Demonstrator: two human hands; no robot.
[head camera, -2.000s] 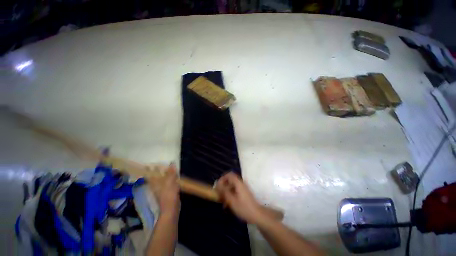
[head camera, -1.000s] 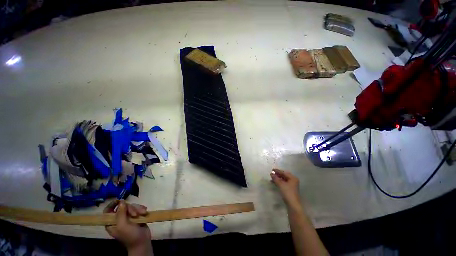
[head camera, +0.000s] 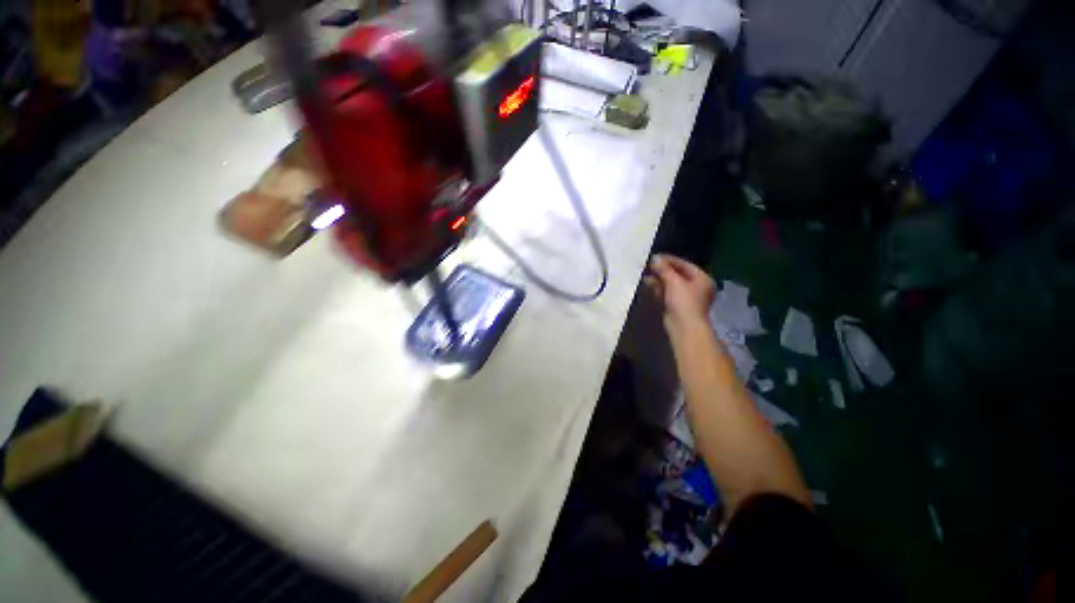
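The dark fabric stack (head camera: 153, 524) lies at the lower left with faint pale lines across it. A tan wrapped brick (head camera: 50, 448) rests on its end. The end of the wooden ruler (head camera: 454, 565) shows at the bottom edge; the rest is cut off. My right hand (head camera: 686, 289) is beyond the table's right edge, thumb and fingers pinched together; whether a small thing is between them cannot be told. My left hand is out of the picture.
The red cutting machine (head camera: 395, 147), blurred, stands over its silver base plate (head camera: 469, 318), with a cable looping right. Reddish brick weights (head camera: 265, 212) lie left of it. White paper (head camera: 578, 177) lies behind. Scraps (head camera: 866, 351) litter the green floor.
The view has swung right. My right hand has moved from above the table to past its edge. My left hand and the fabric offcuts have left the picture; the ruler shows only its end.
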